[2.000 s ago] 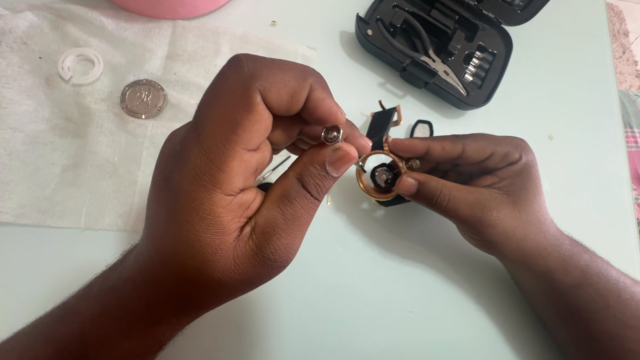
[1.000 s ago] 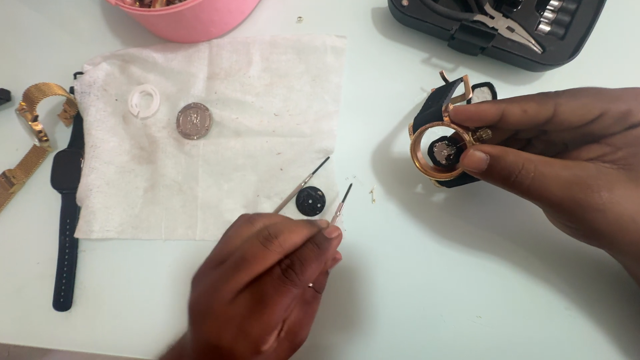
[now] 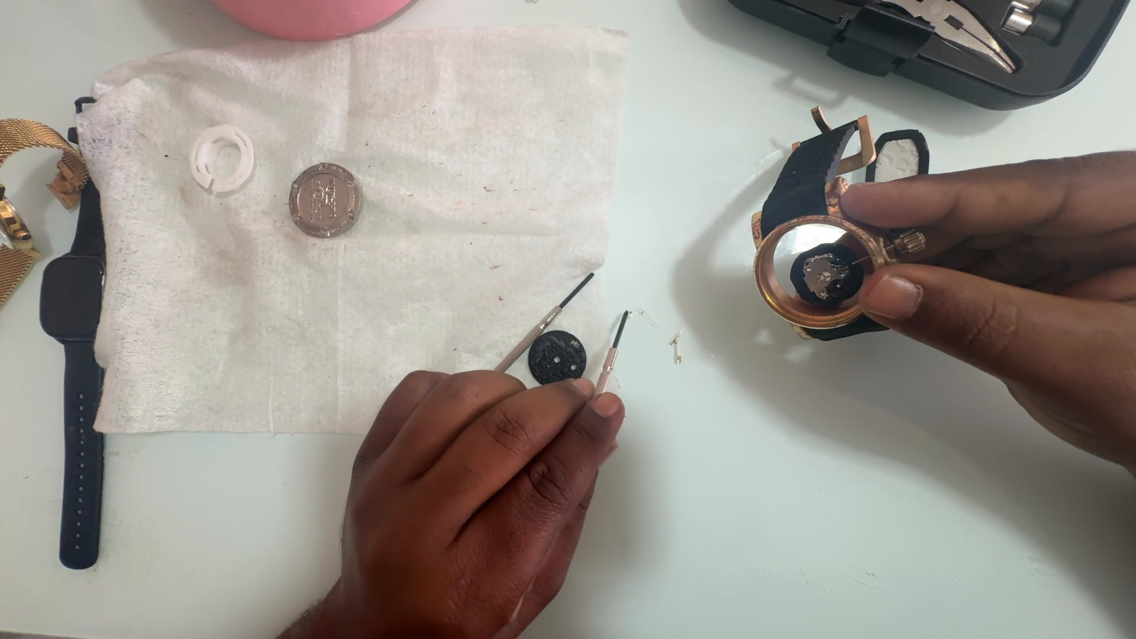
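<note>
My left hand (image 3: 479, 488) grips a thin precision screwdriver (image 3: 614, 351) between thumb and fingertips, its dark tip pointing up. A second screwdriver (image 3: 541, 327) lies on the white cloth beside a black watch dial (image 3: 556, 357), its lower end hidden by the hand. At the right, my right hand (image 3: 1021, 266) holds an opened gold-coloured watch case (image 3: 770, 288) by the crown side. The crown (image 3: 910, 242) sticks out between thumb and fingers. A small watch movement (image 3: 827, 273) shows within the ring, and a black strap (image 3: 803, 173) is attached to the case.
The cloth (image 3: 426, 160) also bears a metal case back (image 3: 325, 201) and a white plastic ring (image 3: 222, 160). Tiny watch hands (image 3: 676, 347) lie on the table. A dark smartwatch (image 3: 71, 297) and a gold mesh watch (image 3: 31, 138) are at left, a toolbox (image 3: 958, 44) and pink container (image 3: 311, 13) at top.
My left hand was raised near the watch case with a small round metal part in view at its fingertips; it has moved down to the cloth's edge and now holds a screwdriver. The right hand keeps the case.
</note>
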